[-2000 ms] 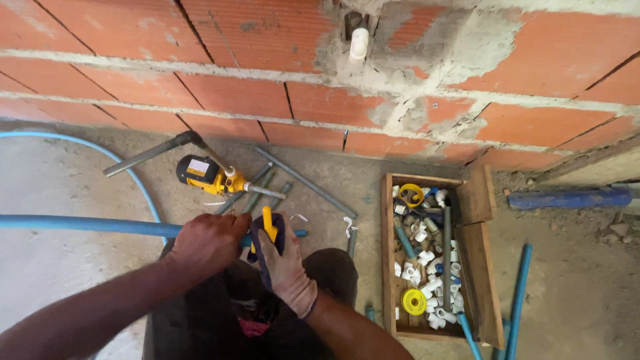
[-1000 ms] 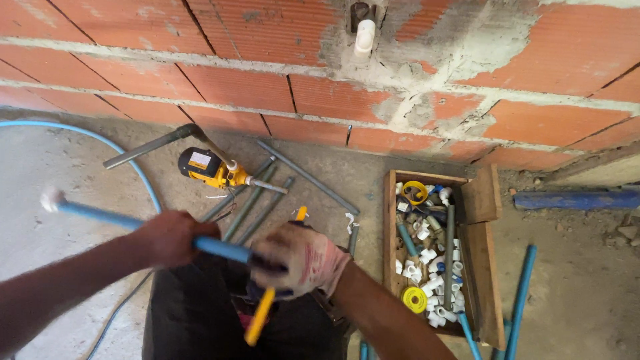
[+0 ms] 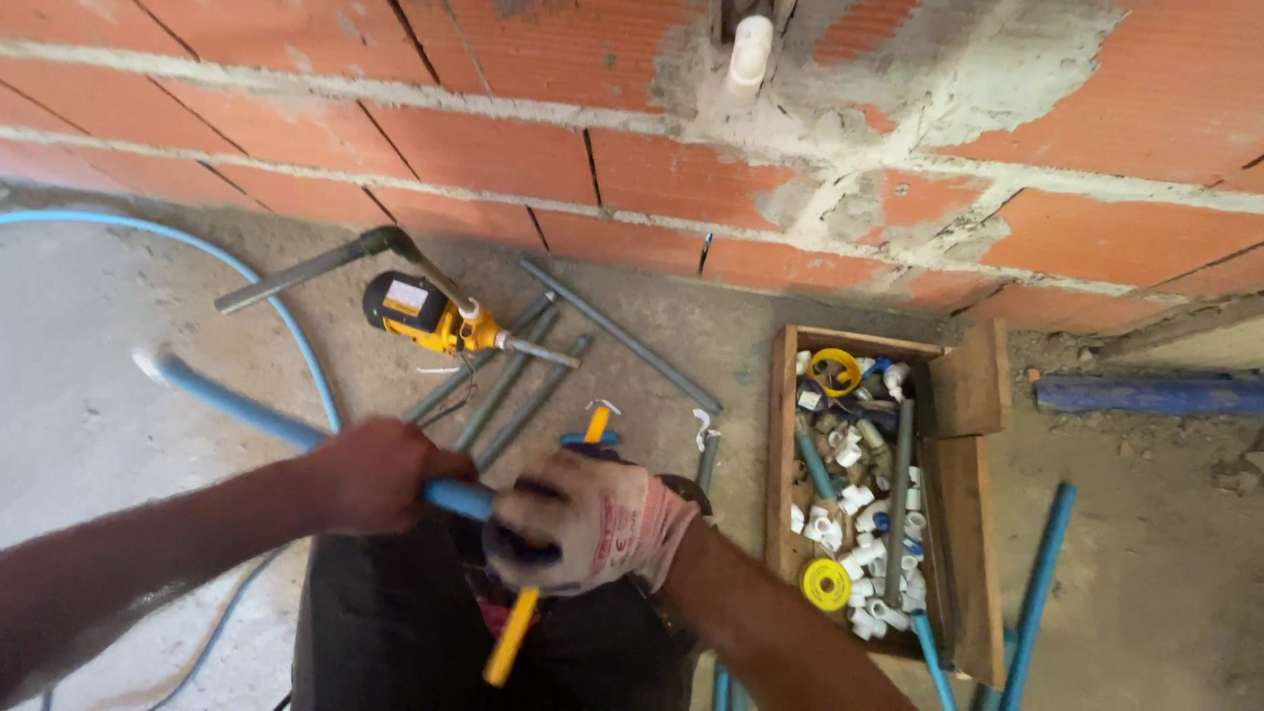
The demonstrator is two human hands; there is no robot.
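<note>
My left hand (image 3: pixel 380 476), bare, is closed around a blue plastic pipe (image 3: pixel 242 403) whose far end, blurred and whitish, points up and left. My right hand (image 3: pixel 583 518), in a white and dark work glove, is closed at the pipe's near end, over a tool with yellow handles (image 3: pixel 513 637). One handle sticks out above the glove and one below; the tool's head is hidden under the fingers. Both hands are over my knees, a short gap apart along the pipe.
A yellow and black electric pump (image 3: pixel 430 314) lies on the floor by several grey pipes (image 3: pixel 622 336). At right stands a wooden box (image 3: pixel 780 444) of white fittings and tape rolls. Further right are blue pipes (image 3: pixel 1037 592). A brick wall (image 3: pixel 474 148) runs behind, with a white pipe stub (image 3: pixel 750 49).
The yellow handles have turned, and the right hand has shifted toward the lower left since the first frame. The pipe has tilted, its far end now visible.
</note>
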